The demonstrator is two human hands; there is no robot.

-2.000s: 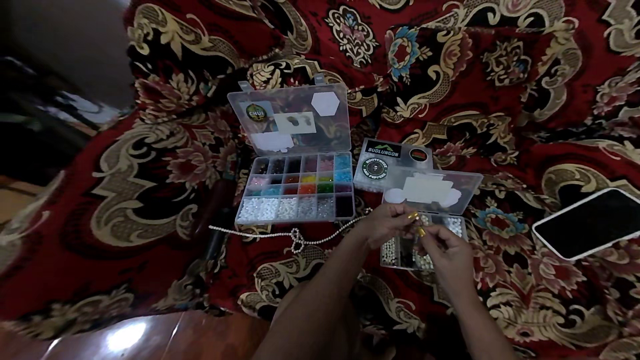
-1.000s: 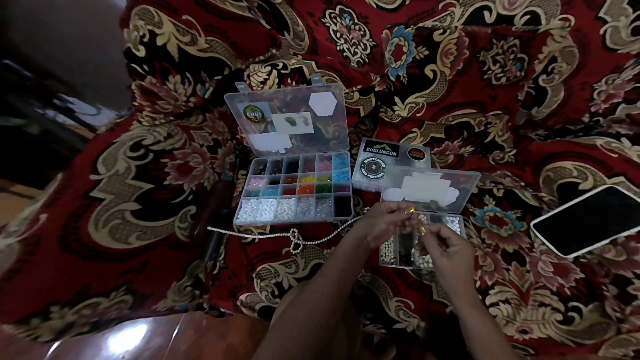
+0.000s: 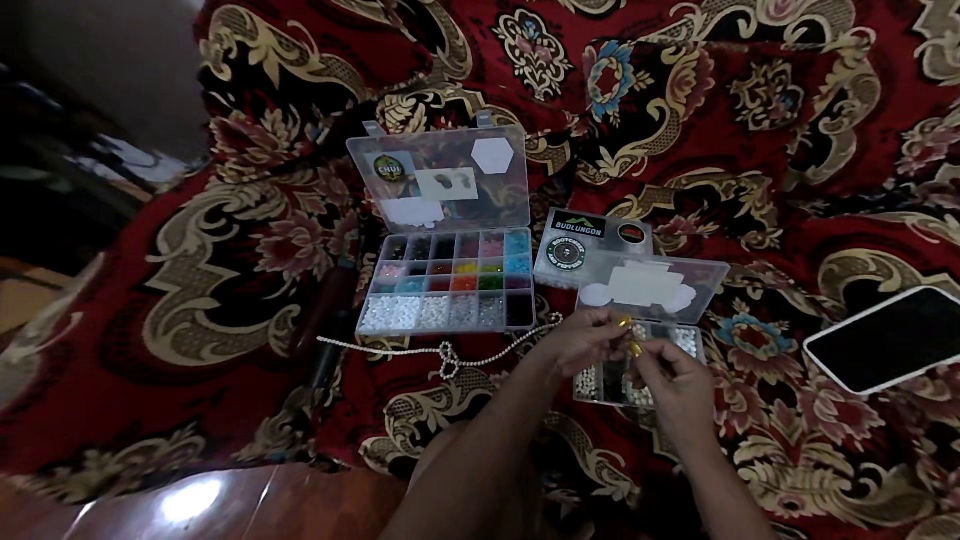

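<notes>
My left hand [image 3: 589, 341] and my right hand [image 3: 671, 371] meet with fingertips pinched, over the small open clear plastic bead box [image 3: 699, 345]. What lies between the fingertips is too small to tell. Pale beads fill several compartments of that box, and my hands hide part of it. A strand of small white beads [image 3: 397, 350], with a looped cluster in its middle, runs across the cloth to beside my left wrist. Behind the strand stands a larger open compartment box [image 3: 448, 292], sorted with white, pink, blue, red, orange, yellow, green and dark beads.
A closed clear box with stickers [image 3: 594, 244] sits behind the small box's raised lid [image 3: 652, 285]. At the right lies a smartphone with a white edge [image 3: 889, 337]. Dark elongated objects [image 3: 326, 322] rest left of the large box. Patterned red cloth [image 3: 247, 390] drapes down toward a tiled floor [image 3: 187, 502].
</notes>
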